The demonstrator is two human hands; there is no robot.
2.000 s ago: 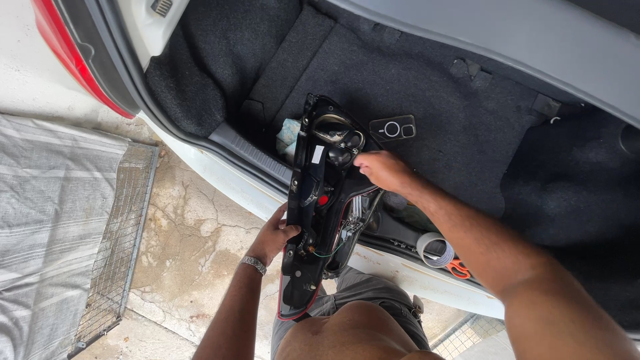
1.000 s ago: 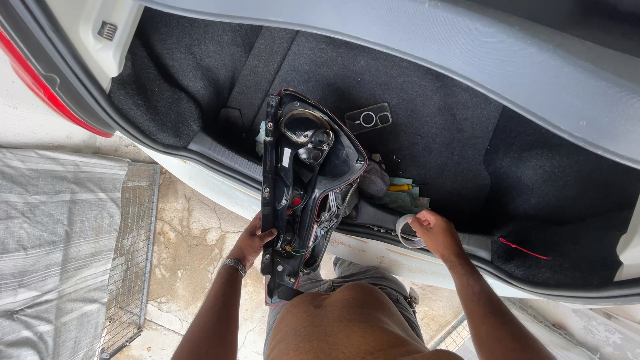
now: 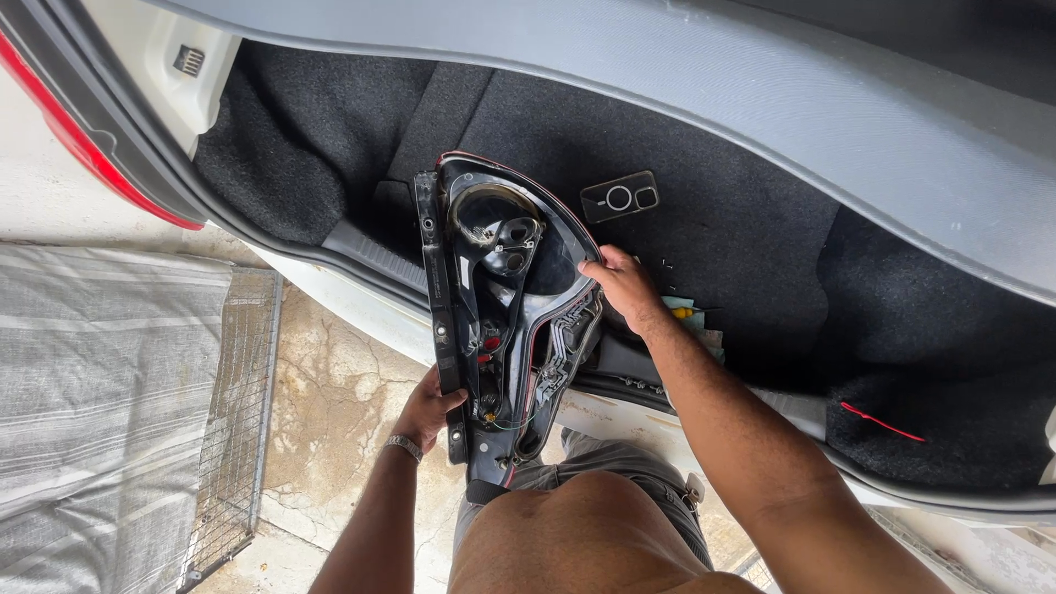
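A car's tail light assembly (image 3: 561, 247) stands upright before me at the edge of the trunk, its black back side with bulb sockets and wiring facing me. My left hand (image 3: 429, 412) grips the lower part of its long black bracket edge. My right hand (image 3: 623, 285) holds the curved rim on the opposite side, thumb on top. A thin green wire (image 3: 516, 426) and a printed metal contact strip (image 3: 561, 342) show on the lower half of the light.
In the carpeted trunk (image 3: 742, 223) lie a phone or phone case (image 3: 619, 197), a yellow-handled screwdriver (image 3: 683, 313) on a cloth, small screws (image 3: 667, 263) and a red cord (image 3: 883, 421). Several screws line the sill. A wire-mesh cage (image 3: 239, 412) under a grey cloth (image 3: 99, 396) stands at left.
My right hand has moved from the roll of tape on the sill back to the tail light's rim. The tail light is turned somewhat, its wide back more toward the view. The tape is no longer visible.
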